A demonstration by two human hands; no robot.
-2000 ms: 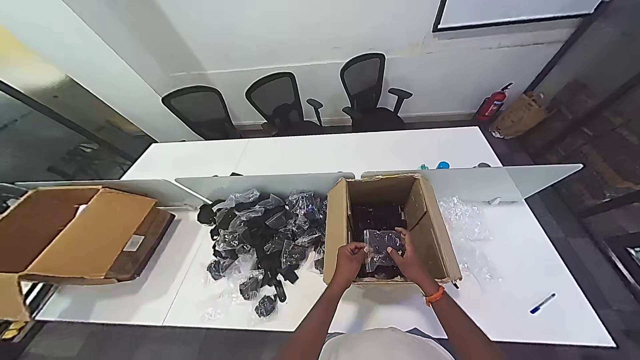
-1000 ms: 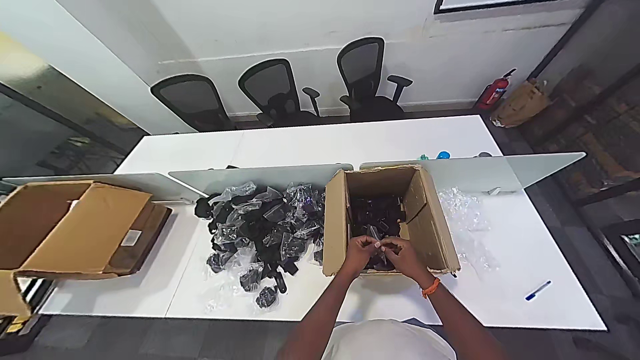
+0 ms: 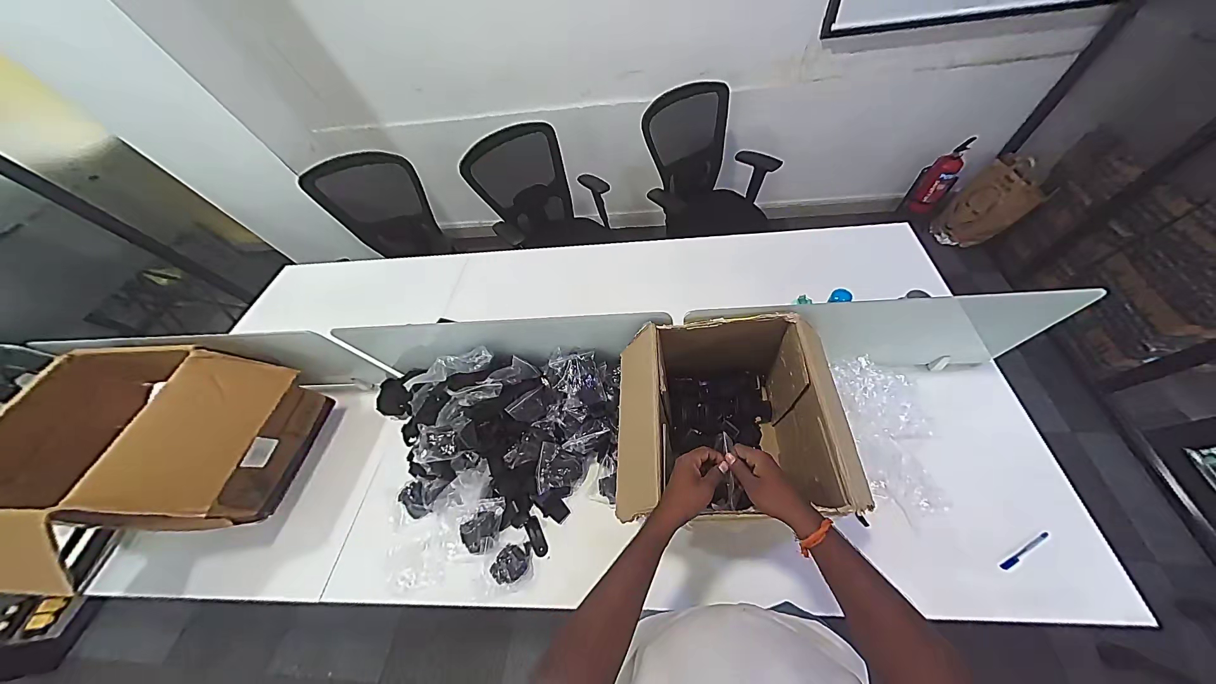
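Note:
A clear plastic bag (image 3: 726, 454) with something dark in it is pinched between the fingers of my left hand (image 3: 695, 483) and my right hand (image 3: 768, 486). Both hands meet over the near side of an open cardboard box (image 3: 828, 423). Dark items (image 3: 714, 407) lie inside the box; their kind is hard to tell. To the left of the box, black items in clear plastic bags (image 3: 508, 427) form a loose pile on the white table (image 3: 589, 560). The lower part of the held bag is partly hidden by my fingers.
Another open cardboard box (image 3: 180, 437) stands at the left. Crumpled clear plastic (image 3: 888, 427) lies right of the middle box, with a blue pen (image 3: 1024, 551) farther right. A low glass divider (image 3: 950, 331) runs behind. Mesh-backed chairs (image 3: 689, 142) stand beyond the table.
The bag, held broad and flat over the box two seconds ago, now shows as a narrow upright edge between my fingers. My hands have drawn closer together.

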